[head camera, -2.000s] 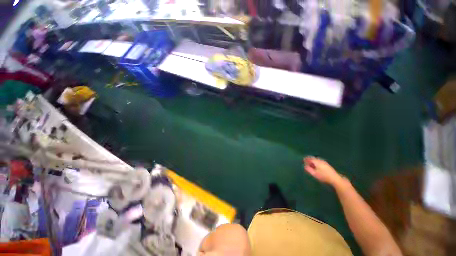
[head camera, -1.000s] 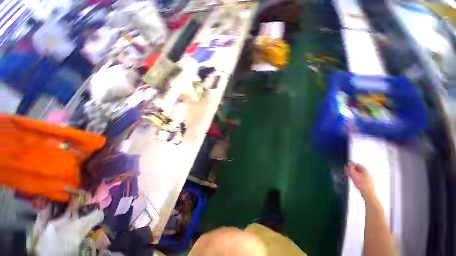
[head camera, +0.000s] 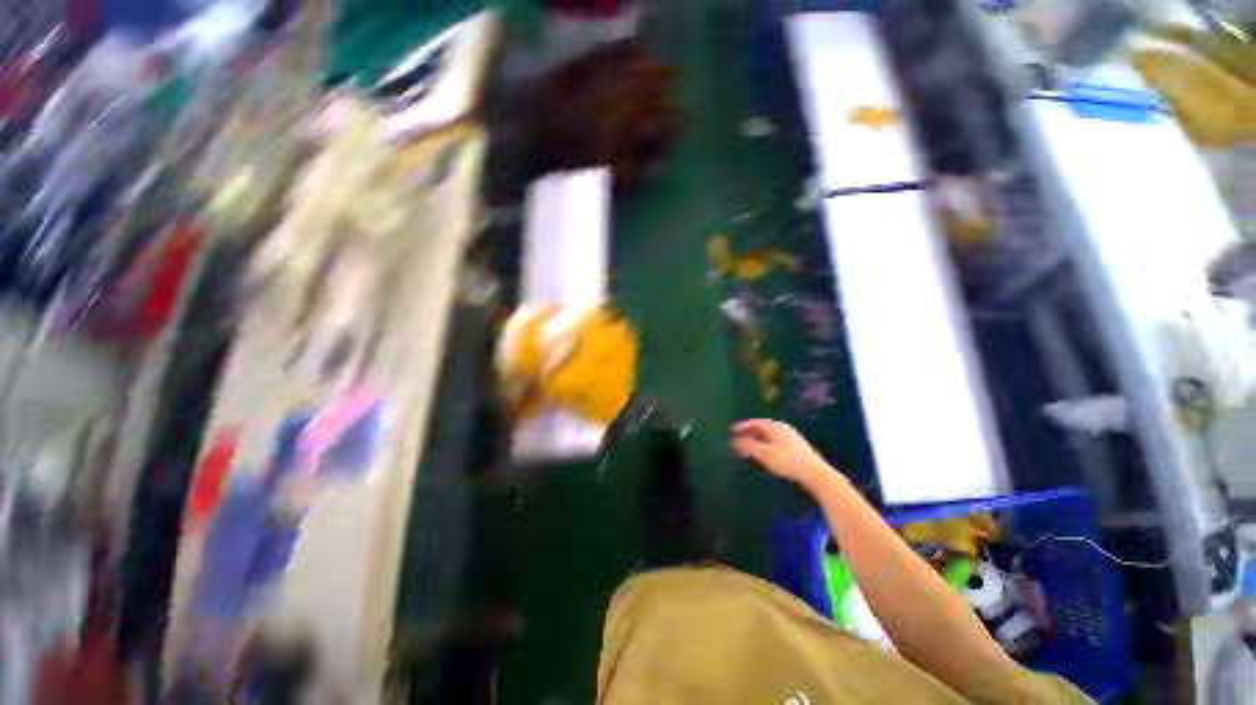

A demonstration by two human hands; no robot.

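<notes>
My right hand (head camera: 774,448) is stretched forward over the green floor, small and a little blurred, with nothing seen in it; its fingers look loosely curled. My left hand is not in the picture. In front of me a crumpled mustard cloth bundle (head camera: 590,366) lies on a low white bench (head camera: 568,221), left of my hand and not touched by it. At the lower right a blue basket (head camera: 1088,606) holds mustard scraps, a green and white bag and thread cones; my forearm passes over its left side.
A long white bench (head camera: 916,344) runs along the right, with a sewing table (head camera: 1129,248) beyond it. At the left a blurred long table (head camera: 372,551) bears blue, pink and red pieces. Mustard scraps (head camera: 751,259) lie on the floor. A dark brown heap (head camera: 592,110) lies farther ahead.
The view has moved forward along the aisle. The mustard bundle is nearer, and the blue basket has shifted to the lower right. My right hand remains held out; the orange garment has left the picture.
</notes>
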